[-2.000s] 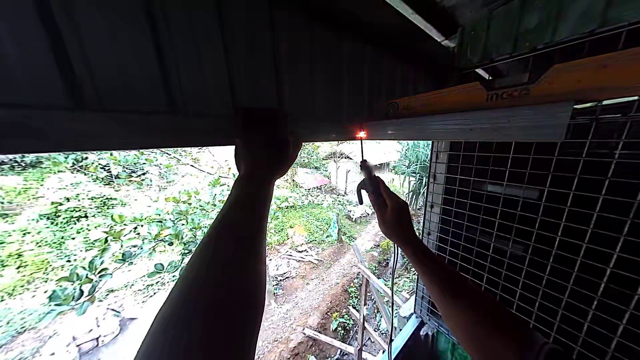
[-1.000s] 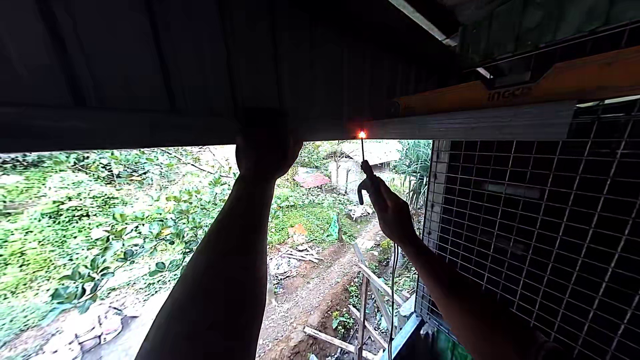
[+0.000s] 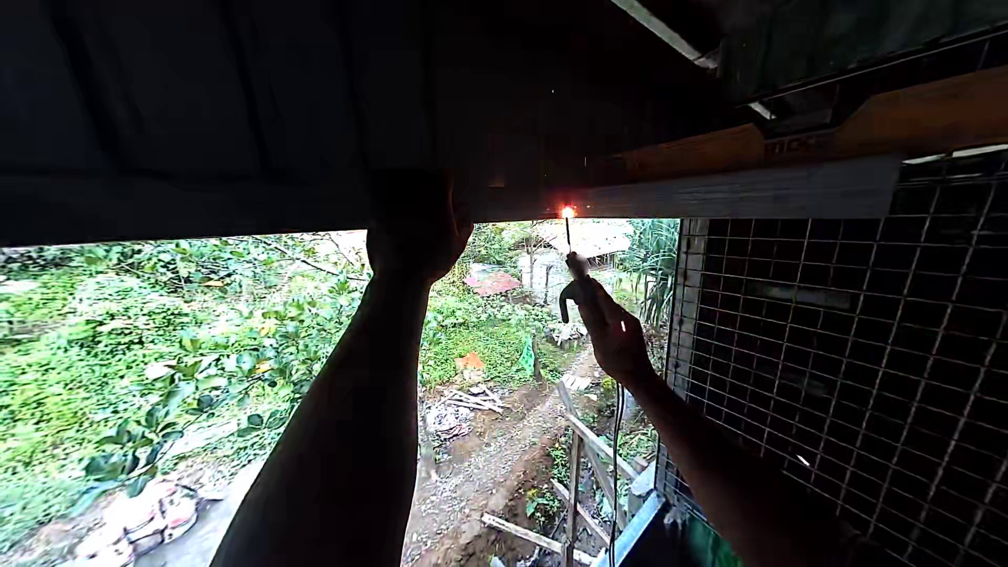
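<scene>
With my right hand (image 3: pixel 618 335) I grip a welding electrode holder (image 3: pixel 579 272), its lever sticking out at the left and its cable hanging below. A short welding electrode (image 3: pixel 568 235) points up from it, and a red-orange glow sits where its tip meets the lower edge of a metal beam (image 3: pixel 732 193). My left hand (image 3: pixel 417 228) is raised and closed around the dark lower edge of the overhead sheeting or beam, left of the glow; its fingers are mostly lost in shadow. An orange Ingco spirit level (image 3: pixel 906 118) lies along the beam at the right.
Wire mesh (image 3: pixel 819 331) covers the right side. Dark ribbed sheeting (image 3: pixel 189 102) spans overhead. Below are a wooden railing (image 3: pixel 598 441), a blue metal bar (image 3: pixel 636 524), a dirt path (image 3: pixel 480 480), filled sacks (image 3: pixel 142 520) and green plants (image 3: pixel 102 331).
The electrode still glows at the beam's lower edge, and small sparks now show around it. Both hands stay in nearly the same places.
</scene>
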